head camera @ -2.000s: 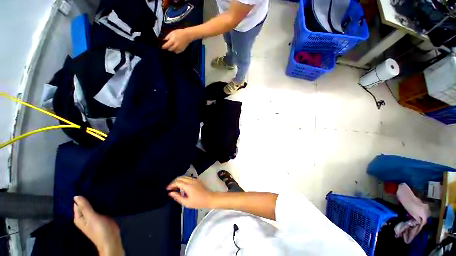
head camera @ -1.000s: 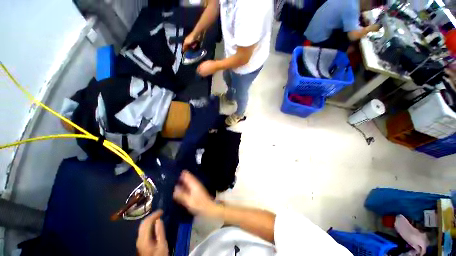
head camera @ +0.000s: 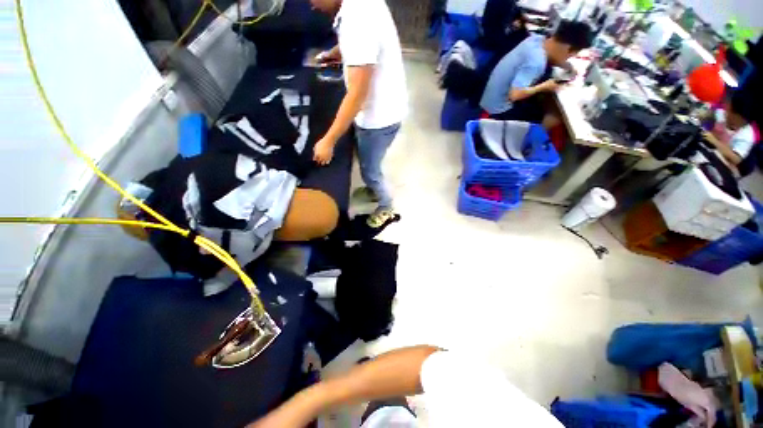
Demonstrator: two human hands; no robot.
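The steam iron (head camera: 244, 339) rests on the dark navy padded pressing table (head camera: 167, 334), with yellow hoses (head camera: 226, 256) running up from it. No garment shows under it. My right forearm crosses the bottom of the picture towards the lower left; its hand is cut off by the bottom edge. My left hand is out of the picture. Navy and grey garments (head camera: 251, 205) lie heaped over a tan rounded form (head camera: 309, 215) beyond the table.
A dark cloth pile (head camera: 368, 288) hangs beside the table's right side. Another worker (head camera: 372, 75) stands at the farther table. Stacked blue crates (head camera: 510, 167) and a white roll (head camera: 591, 206) stand on the floor. People sit at sewing machines at the upper right.
The large navy cloth left the tan form and the table, uncovering the iron. My hands moved down out of the picture. The view shifted, showing more of the room ahead.
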